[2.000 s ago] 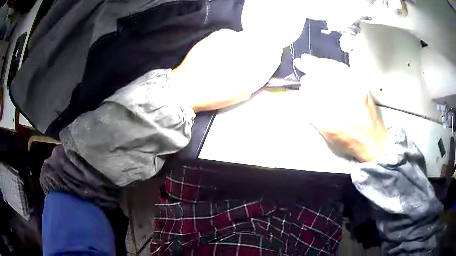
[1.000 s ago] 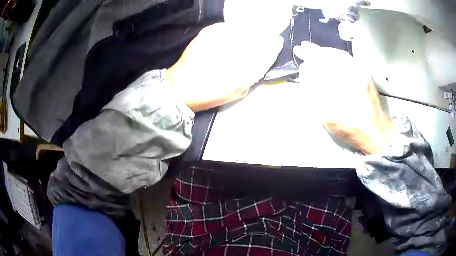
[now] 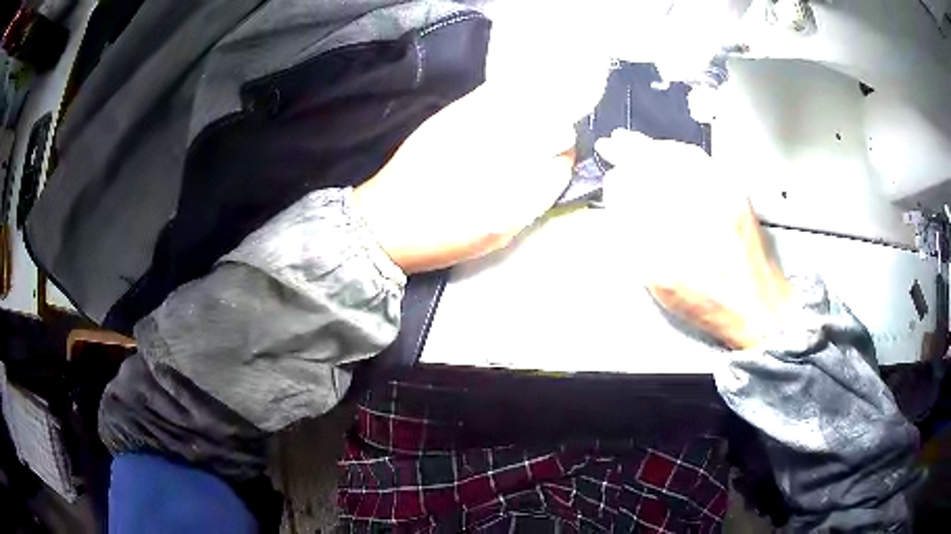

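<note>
A large dark denim garment (image 3: 302, 125) lies over the left of the machine table, its inside paler grey. A dark part with pale stitch lines (image 3: 652, 104) lies between my hands, below the machine's small metal parts (image 3: 711, 75). My left hand (image 3: 490, 156) lies over the garment's right part, its fingers lost in glare. My right hand (image 3: 683, 209) rests at the near right edge of the dark part, fingertips pointing up-left, also washed out. The presser foot and needle cannot be made out.
The white tabletop (image 3: 542, 302) glares in front of me. The white machine body (image 3: 876, 104) stands at the upper right. Red-black plaid cloth (image 3: 532, 480) covers my lap. A wooden frame piece (image 3: 99, 342) and a pale panel (image 3: 40, 428) show at lower left.
The view has shifted, so the table and hands sit lower in the picture. The garment beside my left hand shows a raised, stitched corner. Both hands keep about the same place on the cloth.
</note>
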